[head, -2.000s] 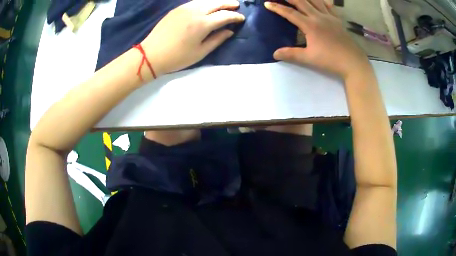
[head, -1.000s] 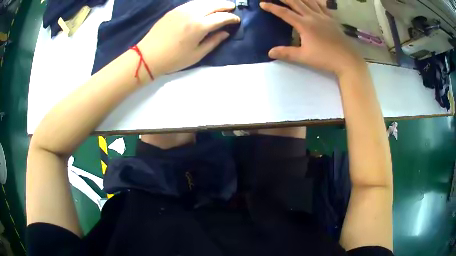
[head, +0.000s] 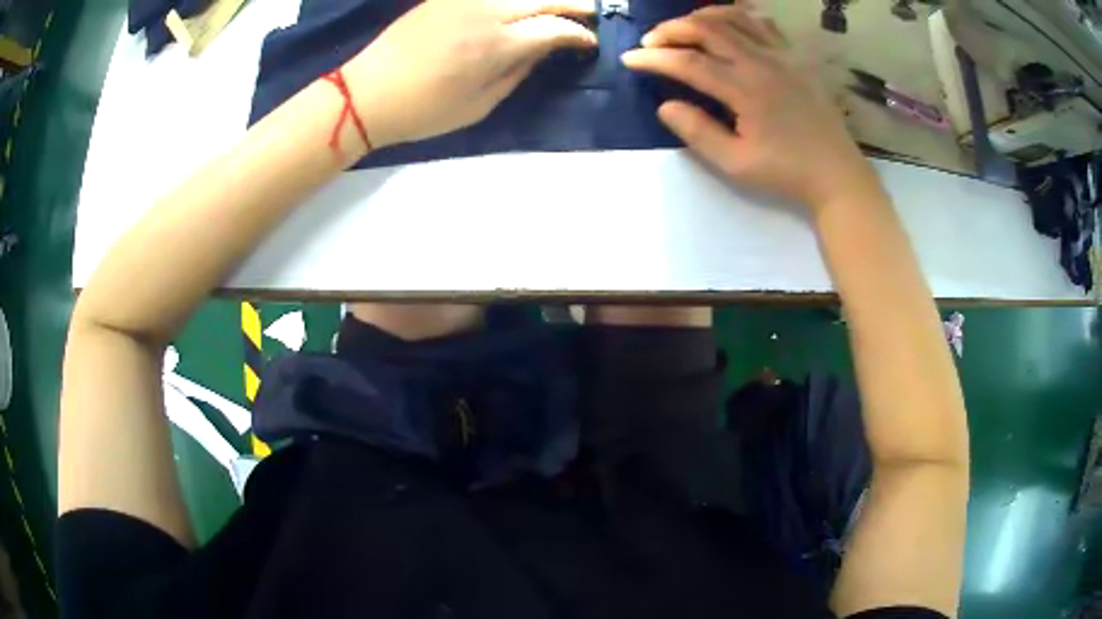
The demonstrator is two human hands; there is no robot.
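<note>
A navy garment panel (head: 532, 121) lies flat on the white table, its far part cut off by the top edge. A smaller dark piece (head: 592, 70) lies on it between my hands. The shiny presser foot (head: 614, 7) sits over the cloth at the top edge. My left hand (head: 465, 61) rests on the panel left of the foot, fingers pointing toward it. My right hand (head: 737, 91) presses on the cloth just right of the foot, fingers slightly bent. Both hands lie on the cloth without visibly gripping it.
Snips with pinkish handles (head: 900, 99) lie on the stained machine bed (head: 834, 67). Dark pieces (head: 1063, 212) hang at the table's right end. Navy cloth with gold embroidery (head: 459, 417) lies on my lap. A navy bundle (head: 798, 460) hangs beside my right leg. White scraps (head: 212, 411) lie on the floor.
My right hand's fingers have drawn closer to the presser foot and bent. The panel has shifted slightly relative to the foot, and more of the machine bed shows at the right.
</note>
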